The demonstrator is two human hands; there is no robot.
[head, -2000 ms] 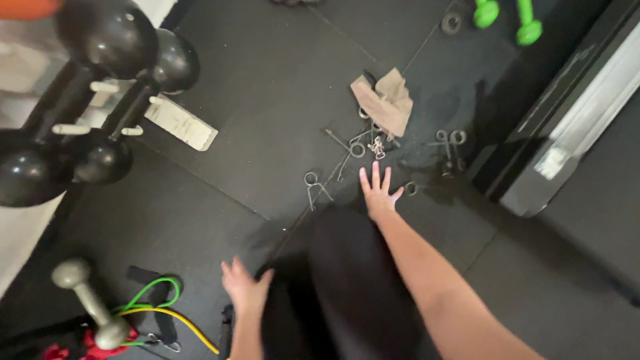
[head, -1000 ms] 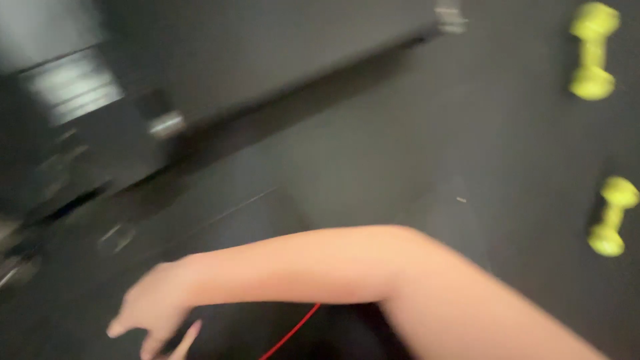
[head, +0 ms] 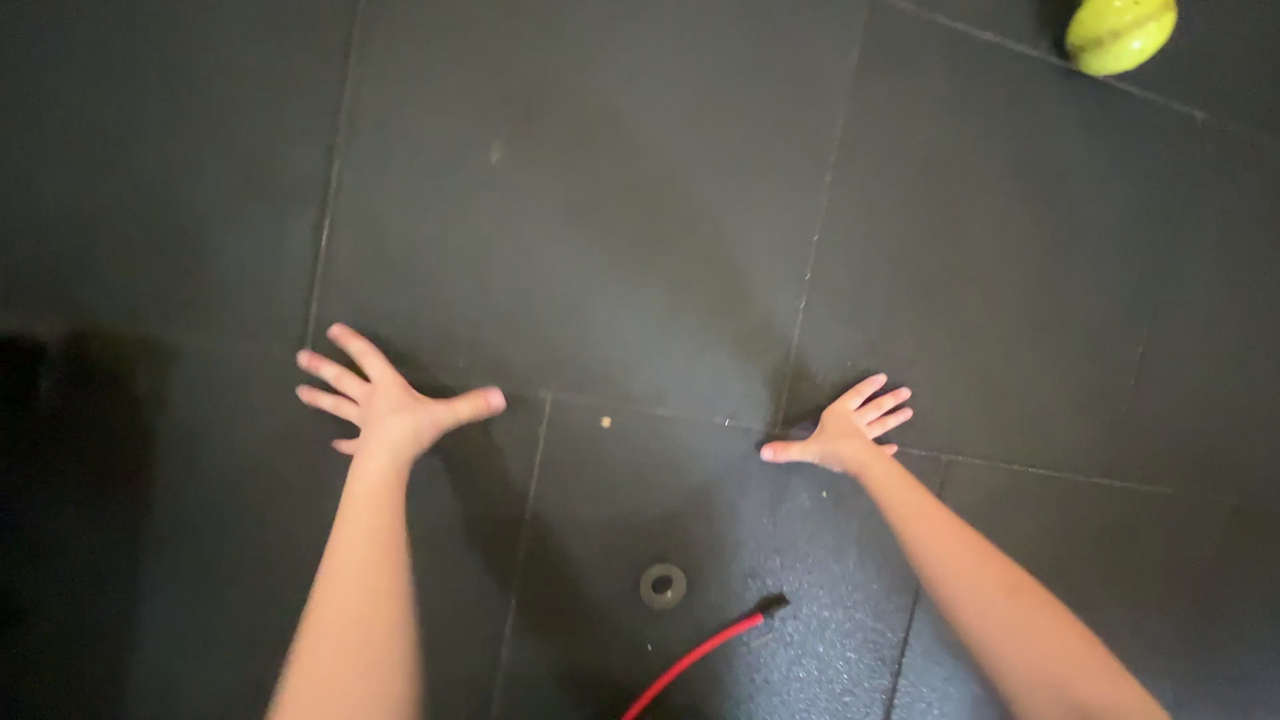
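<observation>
My left hand (head: pixel 390 405) is spread with its fingers apart over the black rubber floor tiles (head: pixel 600 240) and holds nothing. To the right, my right hand (head: pixel 845 430) is also spread and empty, at or close to the floor beside a tile seam. Whether the palms press on the floor cannot be told. Between the forearms and lower down lie a small grey ring (head: pixel 663 586) and a red tube (head: pixel 695 655) with a black end piece.
At the upper right, part of a yellow-green dumbbell (head: pixel 1120 35) lies on the floor, cut off by the frame edge. A small light crumb (head: pixel 606 422) sits between the hands. A dark shape or shadow covers the far left.
The view has swung to another stretch of floor. Both hands are now spread well apart, where a second ago one arm reached across to the left. The clips and cloth seen earlier are out of view.
</observation>
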